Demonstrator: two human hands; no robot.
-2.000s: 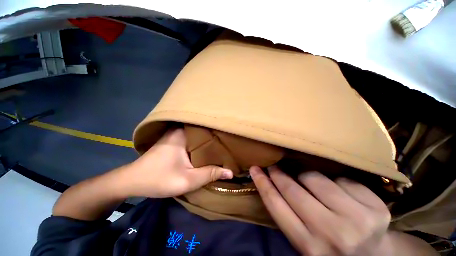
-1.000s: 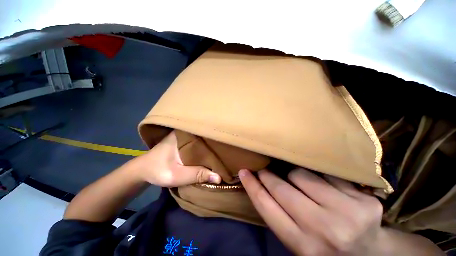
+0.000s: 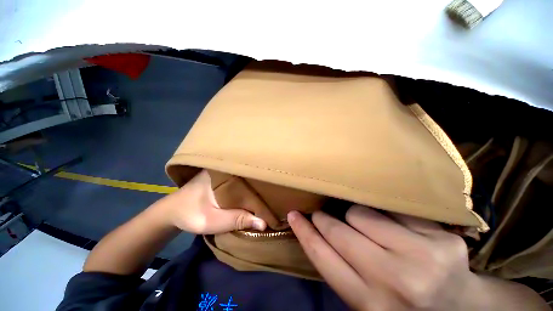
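Note:
A tan bag body (image 3: 315, 133) lies on the lap with its curved, stitched opening edge towards me. Brown lining (image 3: 251, 197) is bunched in the mouth. A brass zipper (image 3: 265, 234) runs just below it. My left hand (image 3: 212, 209) reaches under the edge from the left, thumb on top, gripping the lining. My right hand (image 3: 388, 255) is at the right side of the mouth, its index fingertip against the lining near the left thumb; its other fingers are bent partly under the bag edge. Its palm is hidden, so I cannot tell whether it holds a tool.
A white-covered table (image 3: 291, 30) spans the top, with a brush (image 3: 465, 13) at its right. More brown bags (image 3: 515, 200) are at the right. A red cloth-like piece (image 3: 124, 64), a metal frame (image 3: 73, 97) and a yellow floor line (image 3: 115, 181) show at the left.
The bag and both hands sit slightly left of their first position as the view shifted. The fingertips remain close together on the lining. The bag's right edge now shows more of its pale seam.

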